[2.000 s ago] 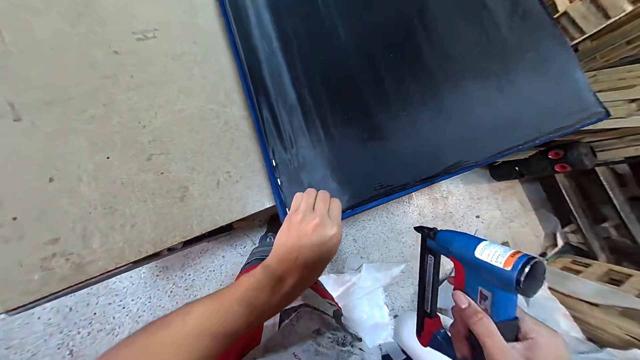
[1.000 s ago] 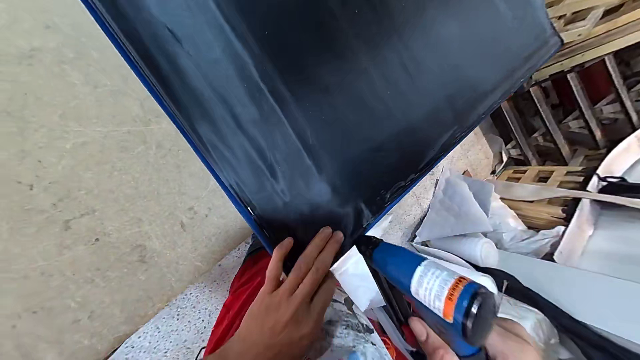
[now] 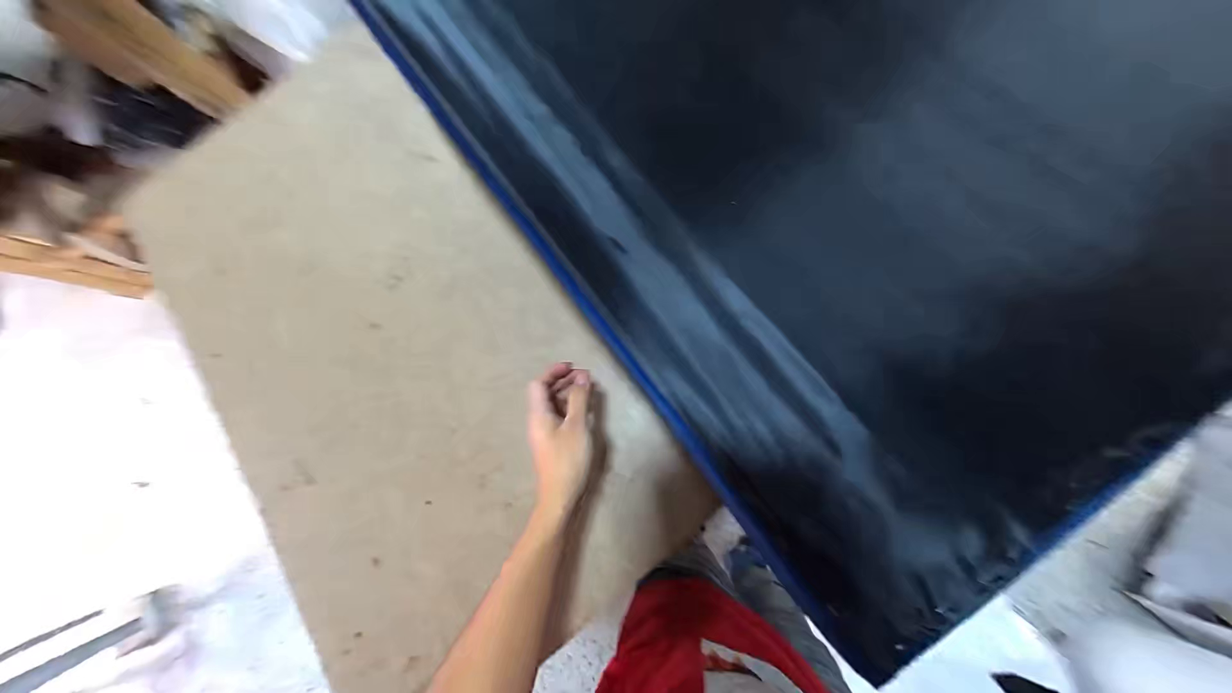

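My left hand (image 3: 562, 423) hovers over or rests on the beige board (image 3: 385, 385), its fingers loosely curled; whether something small sits between them cannot be told. Just right of it runs the blue edge of a large panel covered in glossy black sheet material (image 3: 770, 241). The panel overlaps the board, and one of its corners points down towards my body. My right hand is out of view, and so is the blue pneumatic stapler seen in the earlier frames.
Wooden beams (image 3: 144, 58) and blurred items stand at the upper left, past the board's far edge. Bright speckled floor (image 3: 115, 433) lies to the left. Pale sheet-like material (image 3: 1193, 539) is at the lower right.
My left hand has left the black panel's corner and is now over the beige board. The right hand and stapler have gone out of view. The view has swung to the left.
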